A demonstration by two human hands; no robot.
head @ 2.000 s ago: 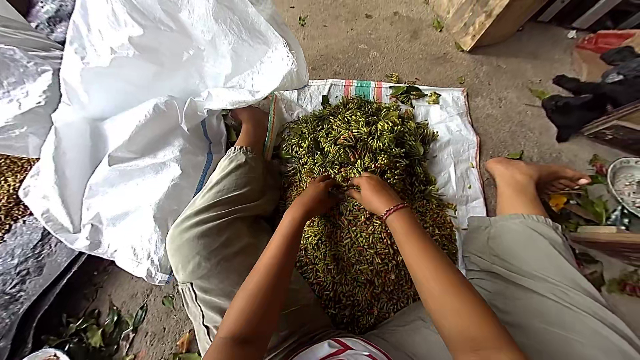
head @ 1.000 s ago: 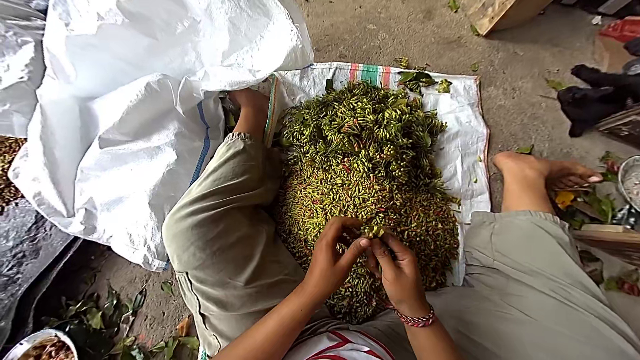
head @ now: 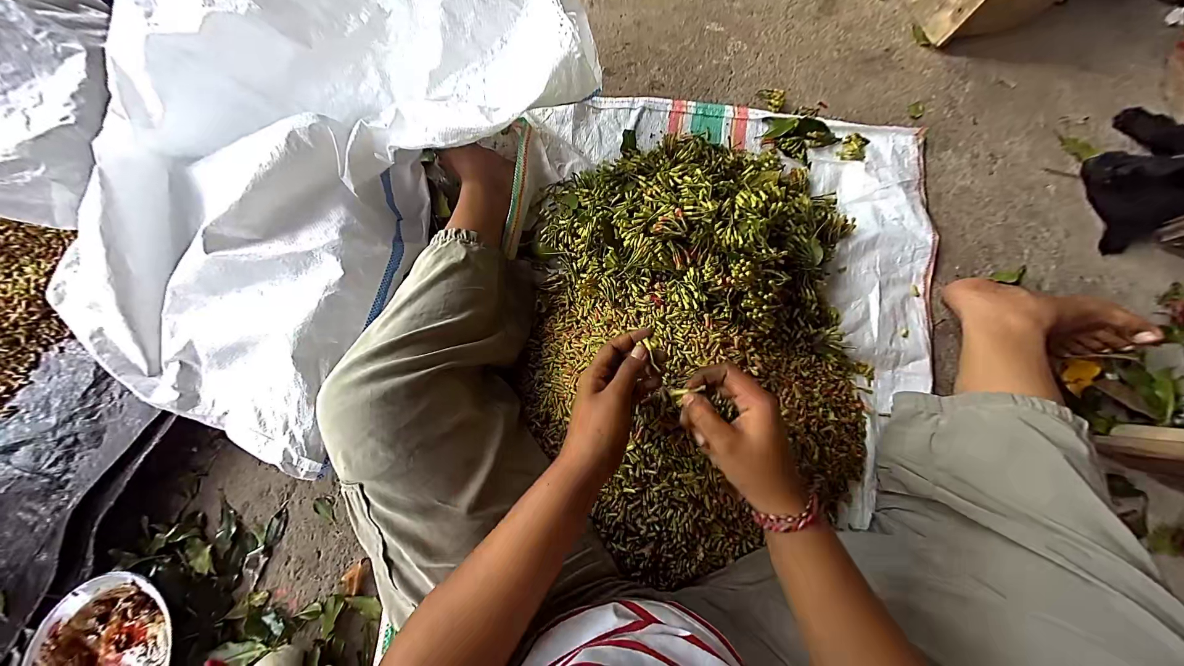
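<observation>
Between my outstretched legs a heap of fresh clove buds (head: 689,499) lies on a white woven sack (head: 893,250) with red and green stripes. Unpicked clove clusters with stems (head: 703,222) form its far part; loose green and reddish buds cover the near part. My left hand (head: 612,388) is above the heap's middle and pinches a small yellow-green clove piece (head: 647,348) between thumb and fingertips. Just right of it, a little apart, my right hand (head: 740,421) pinches another small pale green clove piece (head: 683,393). A braided red bracelet is on my right wrist.
A crumpled white sack (head: 250,231) spreads at left, beside a dark plastic sheet (head: 65,453) and more cloves (head: 28,305). A bowl of reddish bits (head: 106,629) and leaves (head: 231,573) lie lower left. Black cloth (head: 1133,185) and a wooden piece (head: 971,14) are at right.
My hands were together at the clusters, then came nearer to my body and met over the loose buds. Now they are slightly apart, each with a small piece.
</observation>
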